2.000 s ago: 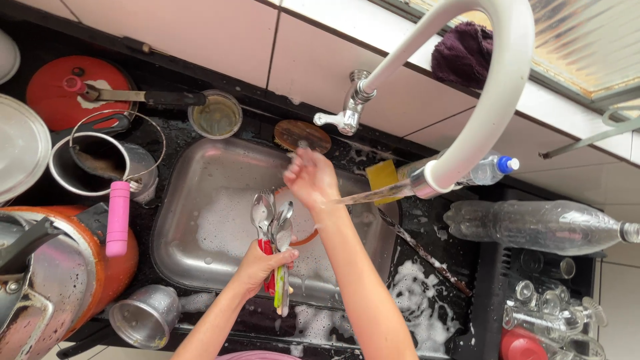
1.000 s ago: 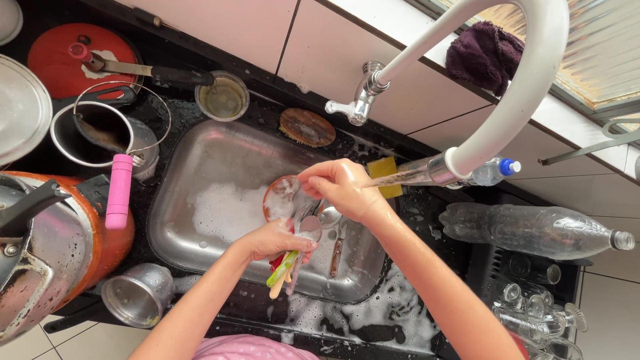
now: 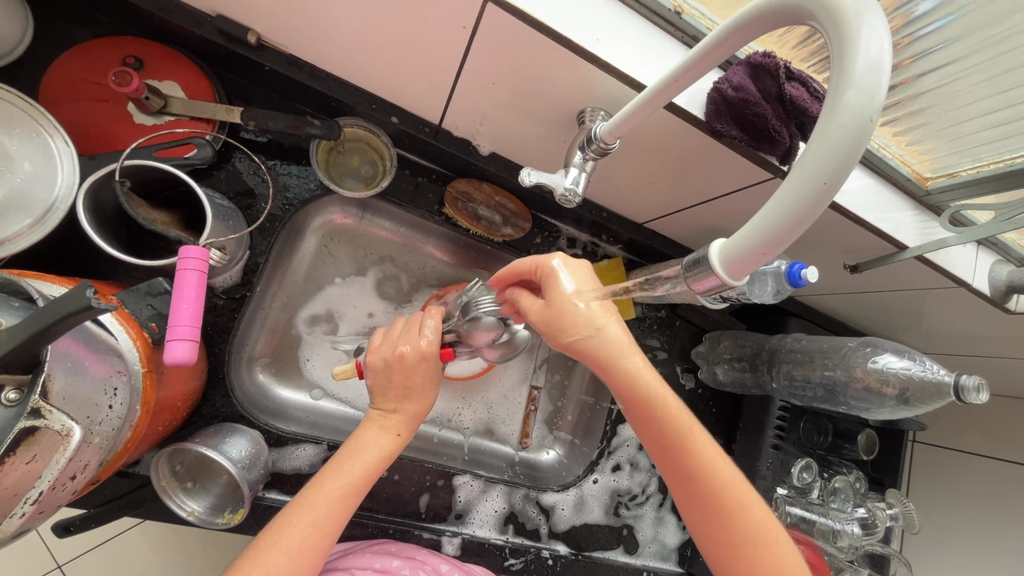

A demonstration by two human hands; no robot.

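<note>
My left hand (image 3: 404, 364) grips a bundle of spoons and forks (image 3: 480, 324) over the steel sink basin (image 3: 320, 408); a red handle and a cream handle stick out of the fist. Fingers of my right hand (image 3: 560, 308) touch the heads of the cutlery; whether they pinch a piece is hard to tell. Water from the white curved faucet (image 3: 832, 152) runs onto my right wrist. Beneath the bundle, a round orange-rimmed item (image 3: 472, 376) lies partly hidden in soapy water. A knife with a brown handle (image 3: 530, 416) rests in the basin to the right.
Behind the basin are a wooden scrub brush (image 3: 488, 208), a tub (image 3: 354, 160) and a yellow sponge (image 3: 614, 284). An orange pot (image 3: 152, 400), a pail (image 3: 144, 212) and a metal cup (image 3: 212, 476) stand left. At right lie a plastic bottle (image 3: 832, 372) and several glasses (image 3: 832, 512).
The cutlery bundle, upright in my left hand two seconds ago, now points rightward. My right hand has come down from above the basin to the cutlery heads.
</note>
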